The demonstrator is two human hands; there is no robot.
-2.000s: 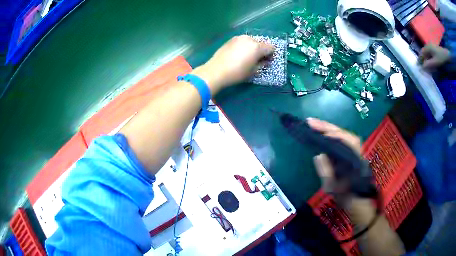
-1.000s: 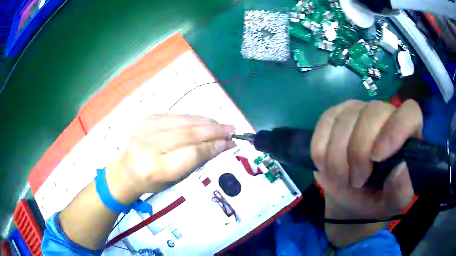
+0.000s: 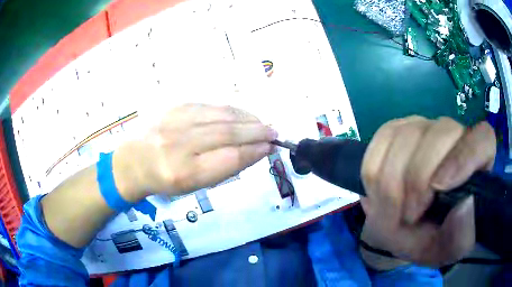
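Note:
The white housing [image 3: 191,67] lies in its red-orange cradle [image 3: 73,50] on the green bench. My right hand [image 3: 415,185] is closed around the black electric screwdriver [image 3: 337,160], its bit pointing left. My left hand [image 3: 202,148], with a blue wrist strap [image 3: 109,182], is held over the housing, its fingertips together at the tip of the bit. Whether a screw is between the fingertips is too small to tell. A thin dark wire bundle [image 3: 282,179] sits on the housing below the bit. The multicolour cable [image 3: 90,139] lies at the left.
Green circuit boards [image 3: 457,61] lie in a loose pile at the upper right, beside the screw tray [image 3: 382,12]. A white round lamp head [image 3: 494,25] is at the right edge. A thin dark cable [image 3: 365,31] crosses the bench. A red-orange slotted tray [image 3: 8,185] is at the left edge.
My left hand moved from the screw tray to the housing, meeting the screwdriver bit. The view has since shifted, showing more of the housing; hand and bit remain together.

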